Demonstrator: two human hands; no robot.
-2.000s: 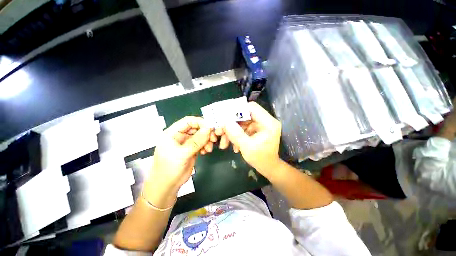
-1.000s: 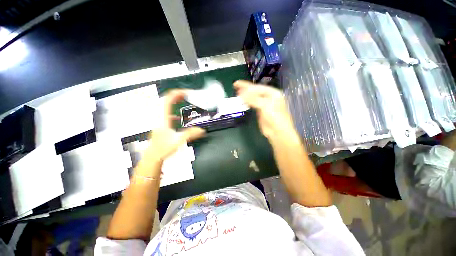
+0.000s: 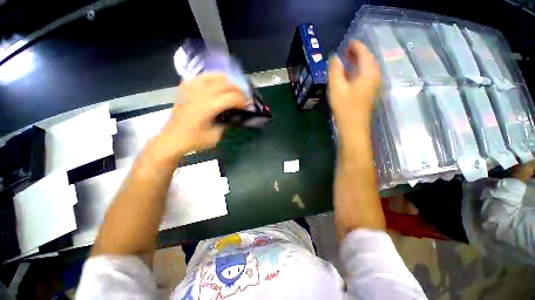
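My left hand point(image 3: 202, 111) is shut on a retail box point(image 3: 226, 70). The box is blurred, tilted and raised above the far side of the green bench, with a dark end below my fingers. My right hand point(image 3: 355, 79) is at the near-left edge of the clear blister tray stack point(image 3: 381, 126), fingers curled but apart, with nothing visible in it. A small white rectangle, maybe a sticker, point(image 3: 291, 166) lies on the green bench top point(image 3: 258, 187). Flat pale bagged devices point(image 3: 413, 126) lie in rows in the top tray.
A closed blue box point(image 3: 308, 67) stands upright beyond my hands. Open black cartons with white lids point(image 3: 196, 193) overlap at left. A pale rail point(image 3: 270, 76) and grey post point(image 3: 205, 26) edge the dark conveyor. A person's sleeve point(image 3: 504, 205) is at right.
The box, low on the bench a second ago, is now raised in my left hand. The white piece now lies on the bench. My right hand has moved right to the tray stack.
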